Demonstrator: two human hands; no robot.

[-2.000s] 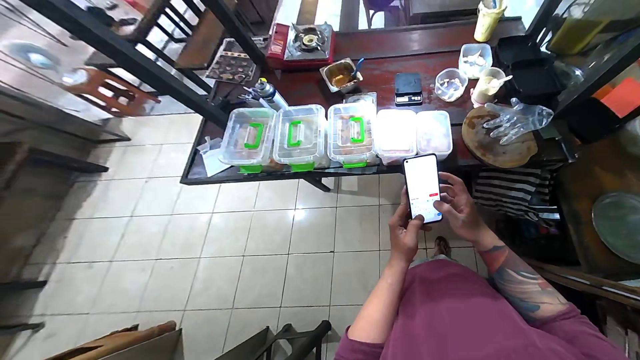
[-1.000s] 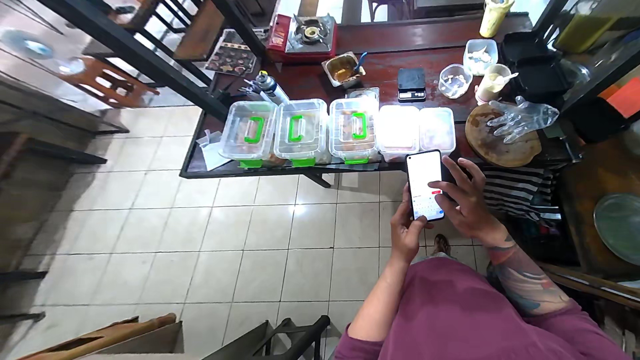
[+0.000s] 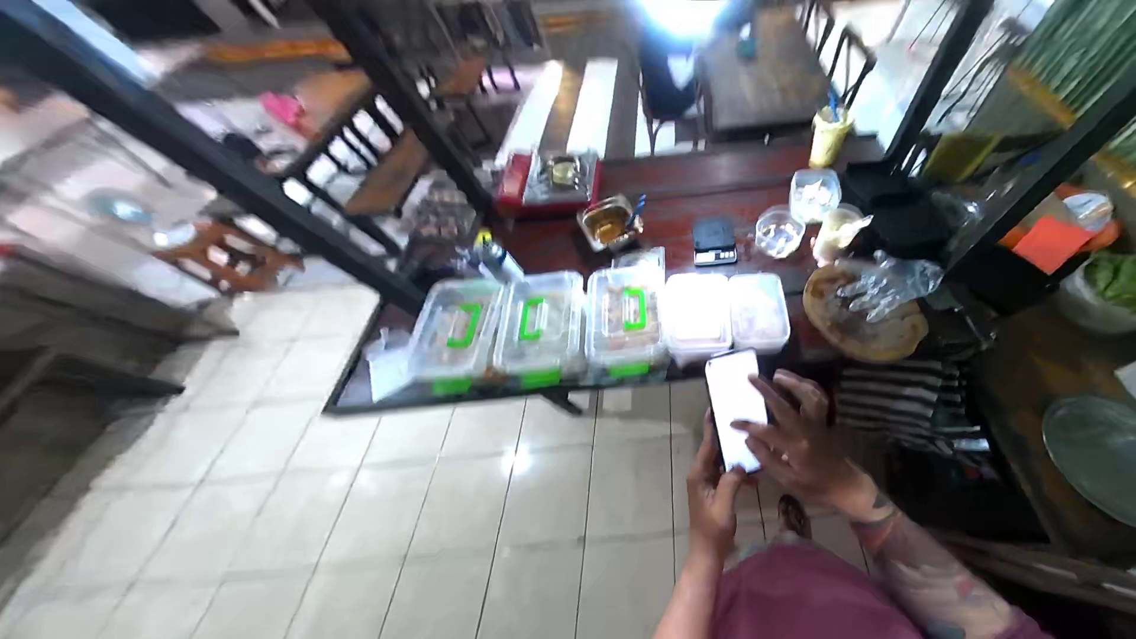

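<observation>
A smartphone [image 3: 735, 404] with a lit white screen is held upright by my left hand [image 3: 715, 501], which grips its lower end with the thumb at the bottom edge. My right hand [image 3: 803, 439] hovers over or touches the screen, fingers spread, and holds nothing. Just beyond the phone, at the table's edge, stand a white-lidded plastic container [image 3: 698, 312] and a clear one [image 3: 759, 311]. Left of them are several clear boxes with green handles and clips, one of them the nearest box [image 3: 627, 319].
On the dark wooden table [image 3: 661, 191] are a small digital scale [image 3: 714, 240], a metal tray of brown sauce [image 3: 609, 222], a portable gas stove [image 3: 561, 177] and a round wooden board [image 3: 865, 324] bearing a plastic glove [image 3: 887, 282]. A black post [image 3: 399, 106] rises at left.
The view has tilted up, showing more of the room beyond the table. The phone screen has turned from showing content to nearly plain white. My left hand keeps holding the phone.
</observation>
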